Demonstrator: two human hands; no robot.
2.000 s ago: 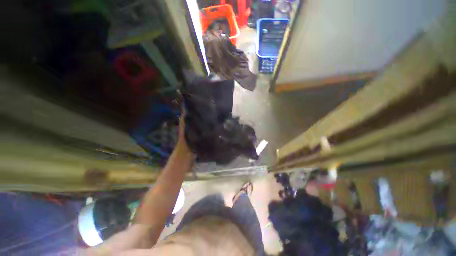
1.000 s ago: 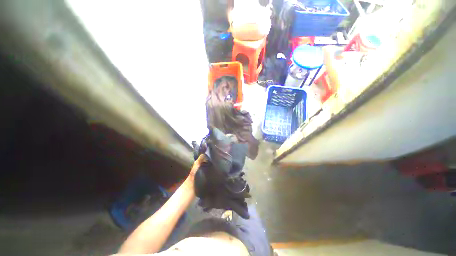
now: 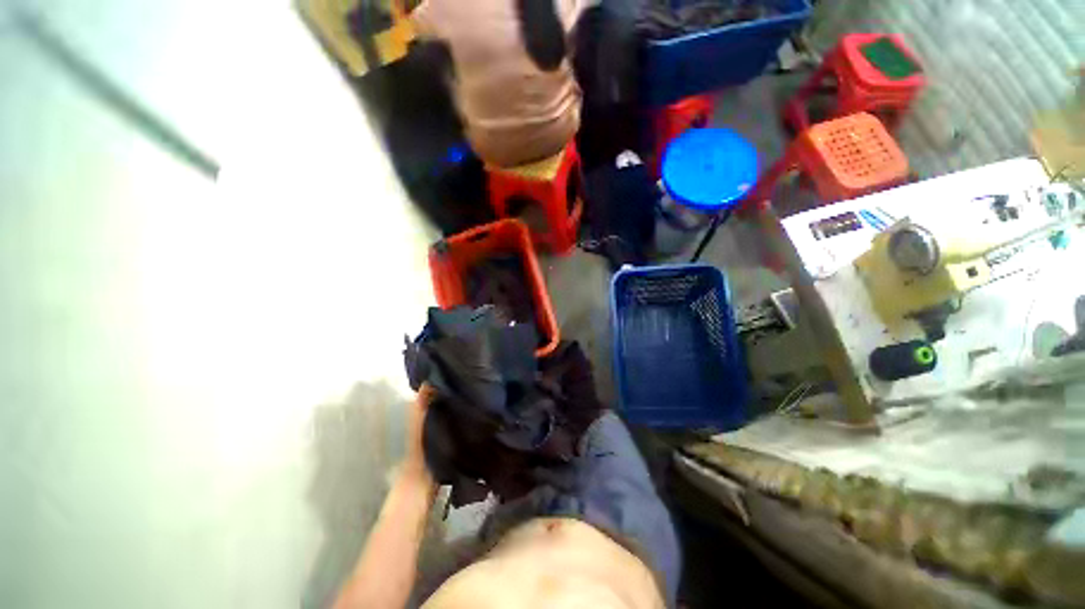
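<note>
A bundle of dark cloth (image 3: 488, 387), black and dark grey, hangs in loose folds in front of my body. My left hand (image 3: 421, 410) is at its left side and holds it; the fingers are mostly hidden by the cloth. My right hand is not in view. An orange-red crate (image 3: 541, 286) with dark cloth inside stands just beyond the bundle. Brownish dark cloth (image 3: 574, 381) lies between the crate and my legs, partly behind the bundle. An empty blue crate (image 3: 676, 351) stands to the right of it.
A person (image 3: 518, 89) sits on a red stool (image 3: 535, 202) ahead. A blue-lidded tub (image 3: 710, 169), a large blue crate (image 3: 720, 57) of dark cloth and red stools (image 3: 851, 155) stand beyond. A white table (image 3: 821, 280) with a sewing machine (image 3: 910, 268) is right. A pale wall (image 3: 214, 274) is left.
I have moved forward through the doorway with the bundle still in my left hand. The crates are nearer, and the sewing machine table and seated person now show clearly.
</note>
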